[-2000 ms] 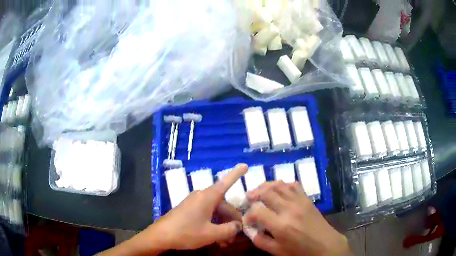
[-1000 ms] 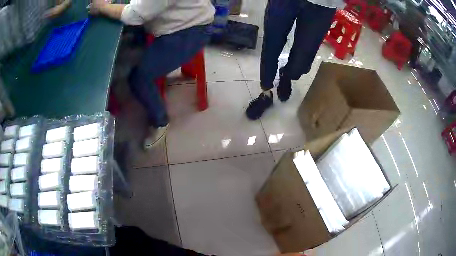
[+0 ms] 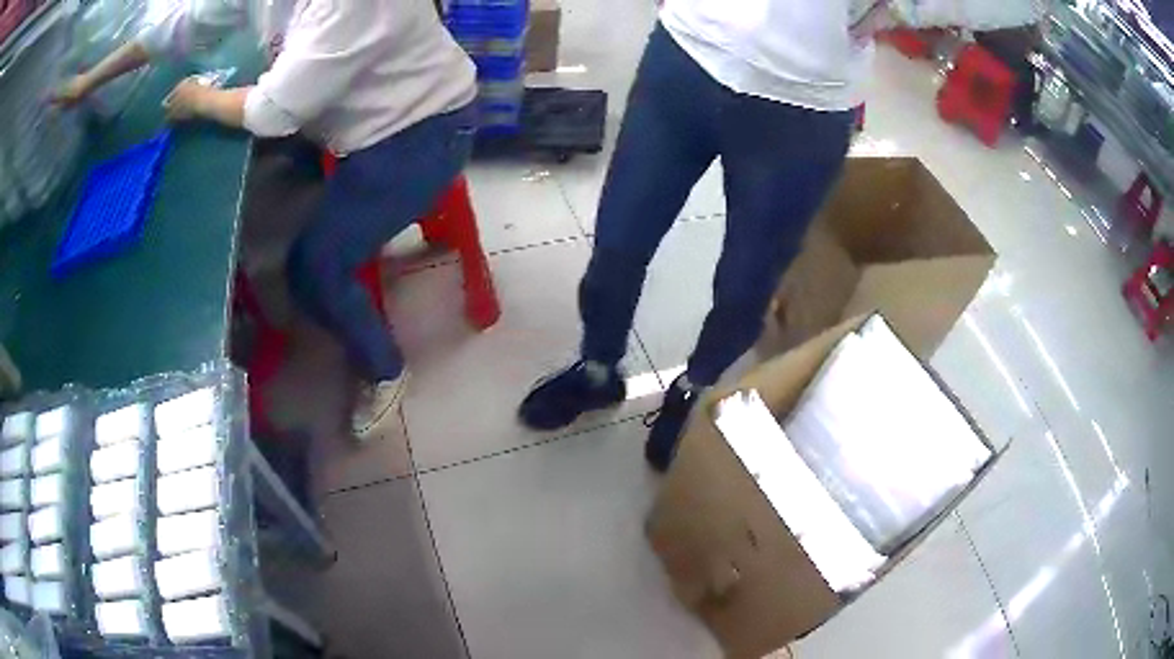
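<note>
Neither of my hands is in the picture. Nearest to me at the lower left, clear blister trays hold rows of white block units at the bench edge. The left and bottom edges of the picture cut them off. A blue plastic tray lies on the green bench top farther back.
A seated person on a red stool has hands over the bench. A standing person is on the tiled floor. An open carton holds white packs; another open carton stands behind it.
My view has swung from the work tray and my hands to the right, over the floor. Since a second ago, the standing person has come closer, beside the cartons.
</note>
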